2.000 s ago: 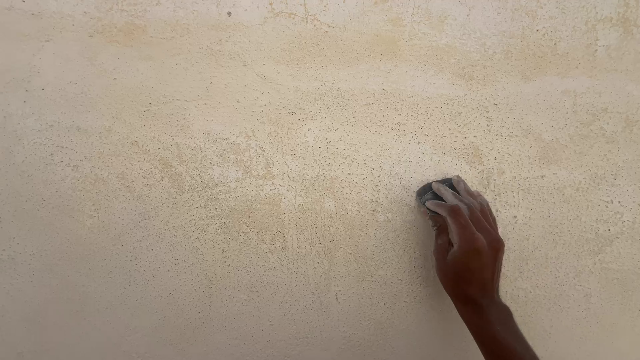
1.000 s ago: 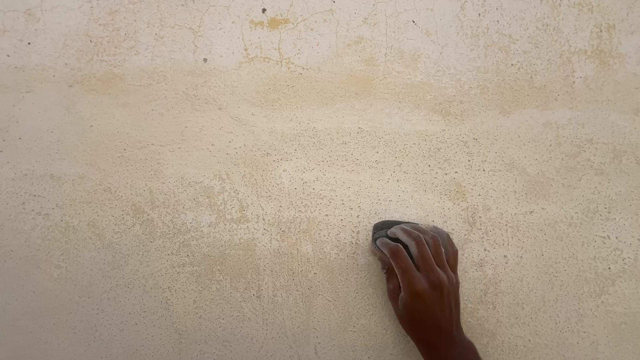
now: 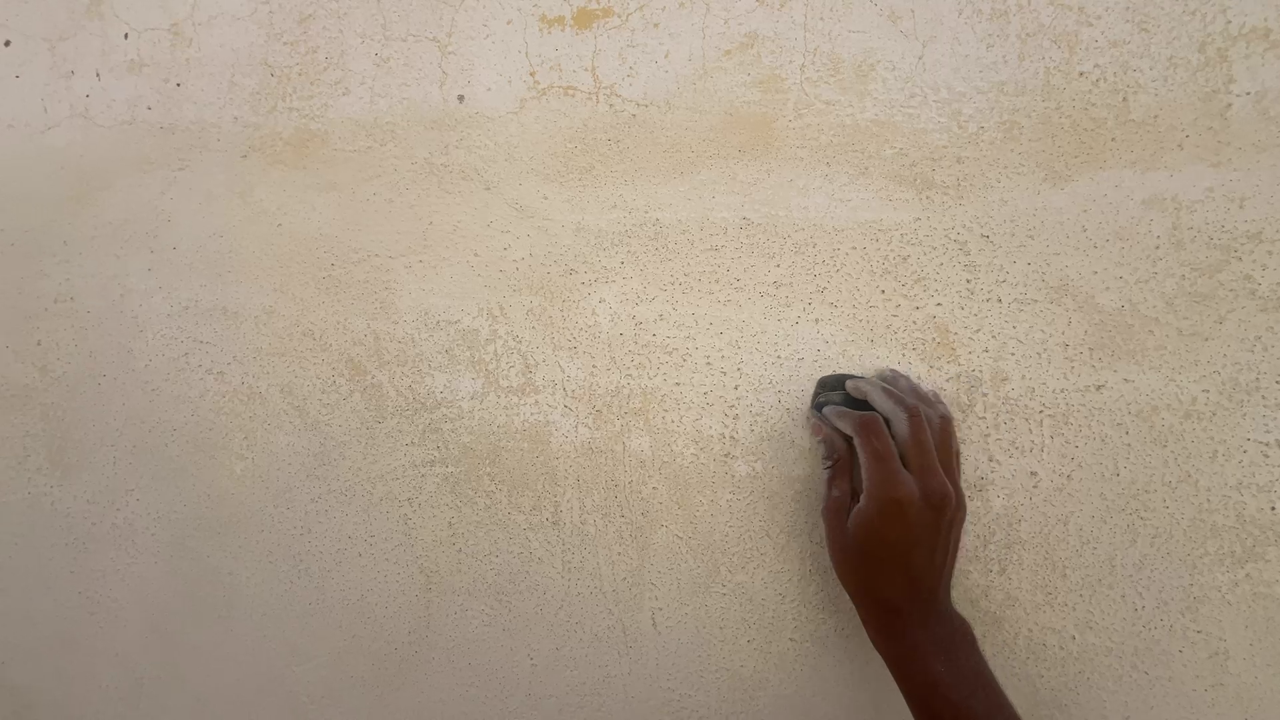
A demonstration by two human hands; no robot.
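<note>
My right hand point(image 3: 895, 480) grips a dark, rounded block point(image 3: 842, 393), perhaps a sanding pad or rubbing stone, and presses it against a cream plastered wall point(image 3: 500, 400). Pale dust coats the fingertips, which curl over the block's top. Most of the block is hidden beneath the fingers and palm. The forearm enters from the bottom edge, right of centre. My left hand is out of the view.
The wall fills the whole view. Its surface is pitted with small dark specks, with yellowish worn patches. Fine cracks run near an orange-yellow stain point(image 3: 590, 17) at the top. A small dark spot point(image 3: 461, 98) lies below and left of the stain.
My right hand, still holding the dark block, first moved left and down over the wall, then a little back up and right. The view has shifted somewhat.
</note>
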